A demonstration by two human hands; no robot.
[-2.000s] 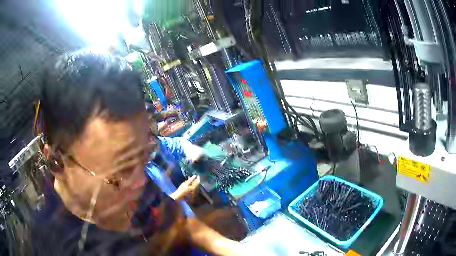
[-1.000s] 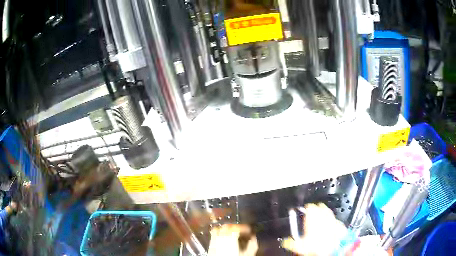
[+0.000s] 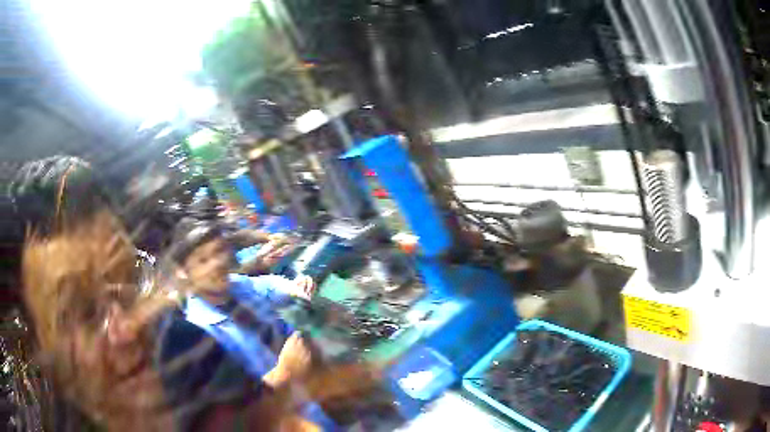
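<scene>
Neither my left hand nor my right hand can be made out in the frame. The thing nearest in front is the thick white platen (image 3: 718, 333) of the machine at the right edge, with a yellow warning label (image 3: 656, 317) and a spring on a black collar (image 3: 673, 253) on top. A light-blue basket (image 3: 626, 368) stands at the lower right, full of dark moulded parts (image 3: 549, 371). The view is blurred.
A person (image 3: 93, 312) is very close at the left. Another person in blue (image 3: 241, 312) sits behind, at a green table with dark parts. A blue controller (image 3: 409, 198) and a small blue tray (image 3: 431, 390) are in the middle. A motor (image 3: 542, 224) stands behind the basket.
The view has swung left from the machine front, where two blurred hands showed under the platen one second ago. Those hands are out of sight, and two people show at the left.
</scene>
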